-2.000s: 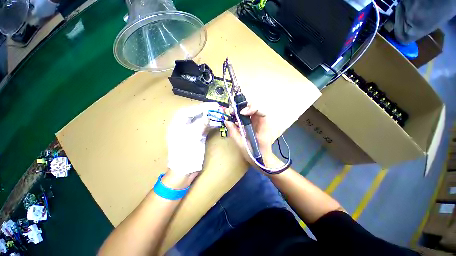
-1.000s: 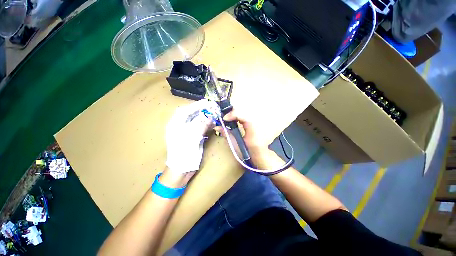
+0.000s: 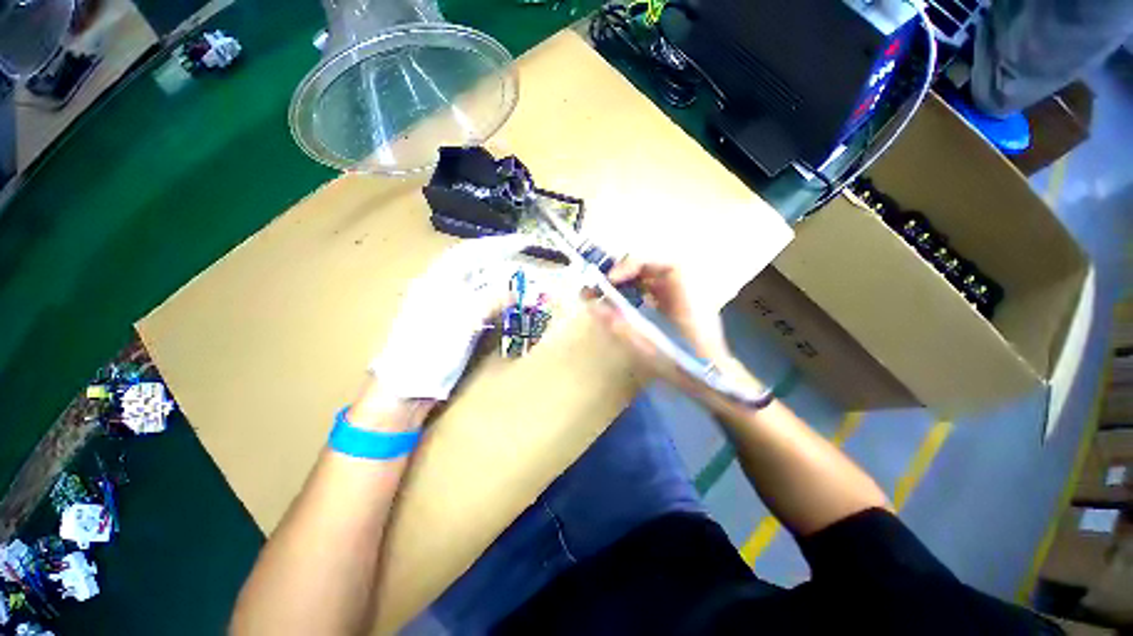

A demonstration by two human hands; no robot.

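My left hand [image 3: 437, 326], in a white glove with a blue wrist strap [image 3: 374, 435], holds a small wired assembly [image 3: 524, 328] with blue and red wires over the cardboard sheet [image 3: 311, 304]. My bare right hand [image 3: 652, 311] grips the soldering iron [image 3: 596, 257], whose front points up-left to the black iron stand [image 3: 478, 193]. The tip is hard to make out against the stand. A pale feed tube [image 3: 659, 333] runs along the iron to the right wrist.
A clear fume funnel [image 3: 404, 99] hangs behind the stand. A black station box [image 3: 795, 75] stands at the back right, beside an open carton [image 3: 950, 323] of black parts. White wired assemblies [image 3: 147, 406] lie on the green surface at left.
The left hand has shifted slightly left and shows more of the assembly. The right hand has moved right, and the iron is tilted more to the left. Another assembly appears at the top left.
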